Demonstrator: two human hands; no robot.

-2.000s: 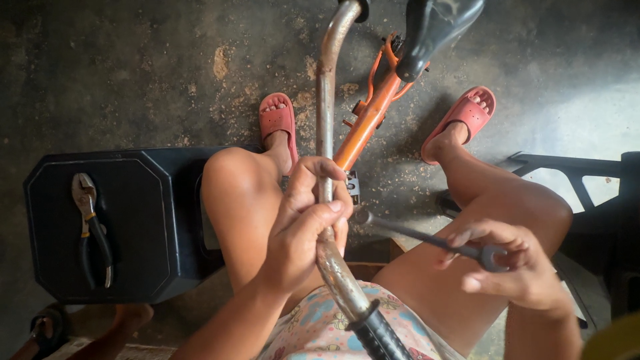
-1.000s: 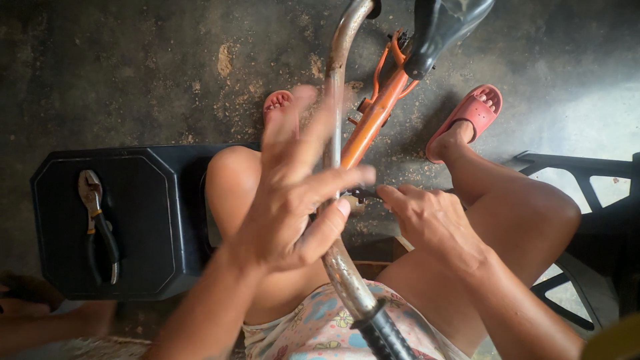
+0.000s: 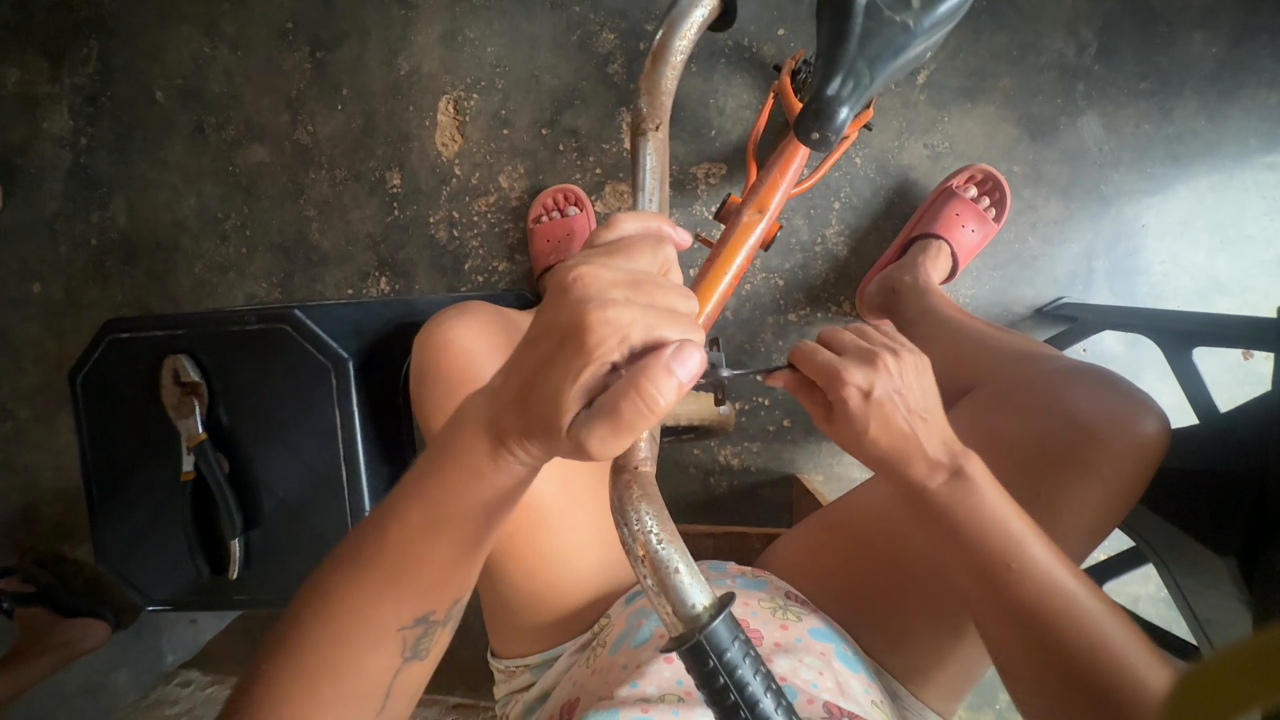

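A rusty metal bicycle handlebar (image 3: 662,545) runs between my knees, with a black rubber grip (image 3: 735,665) at its near end. My left hand (image 3: 610,345) is closed around the middle of the bar, at the stem. On its right side, my right hand (image 3: 865,395) holds a metal wrench (image 3: 755,372), whose far end meets a dark part beside the bar; the contact itself is partly hidden. Beyond my hands, the orange bicycle frame (image 3: 745,240) leads up to a black saddle (image 3: 880,60).
Slip-joint pliers (image 3: 205,460) lie on a black plastic stool (image 3: 300,470) at left. A black plastic chair (image 3: 1190,330) stands at right. My feet in pink slides (image 3: 968,215) rest on the stained concrete floor (image 3: 300,150). Another person's foot (image 3: 50,640) shows at lower left.
My left hand released the bar, passed over it with fingers spread, and now grips it again. My right hand brought the wrench from a loose hold at the right to the part beside the bar.
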